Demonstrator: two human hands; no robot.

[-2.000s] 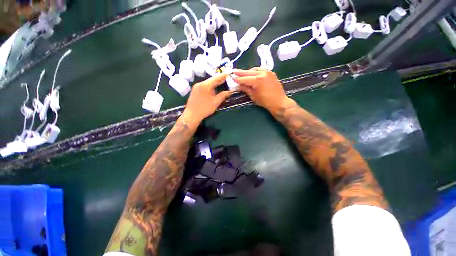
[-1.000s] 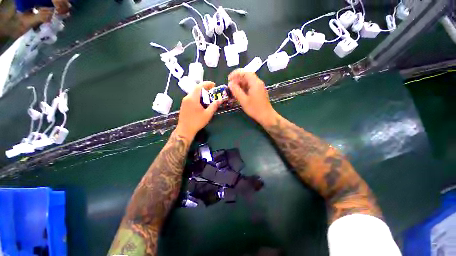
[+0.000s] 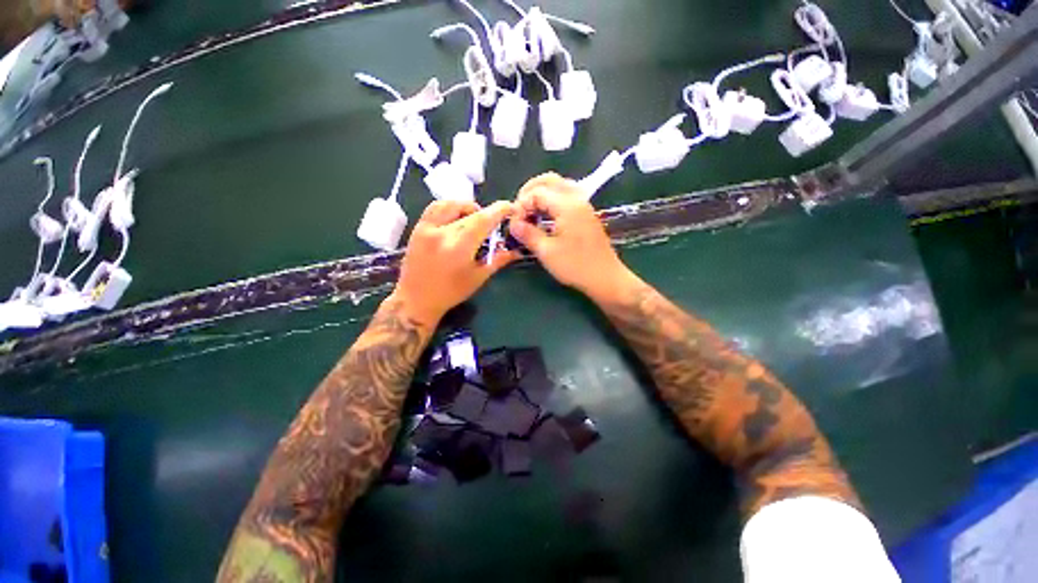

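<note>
My left hand (image 3: 446, 257) and my right hand (image 3: 565, 233) meet just in front of the conveyor side rail. Between their fingertips is a small white housing (image 3: 494, 247), mostly hidden by the fingers, with a dark area at its right side. My left hand grips its left side. My right fingers are pinched at the dark area; whether they hold a black piece cannot be told. A loose pile of black square pieces (image 3: 507, 412) lies on the green worktable between my forearms.
Groups of white corded units (image 3: 509, 120) lie on the green conveyor belt beyond the dark side rail (image 3: 273, 297). A blue bin (image 3: 51, 501) stands at lower left and another (image 3: 945, 541) at lower right. A grey metal bar (image 3: 945, 116) crosses the upper right.
The housing, open with yellow spots inside a second ago, is now largely covered by my fingers. My right hand has closed in on it. The corded units near the hands have shifted right in view.
</note>
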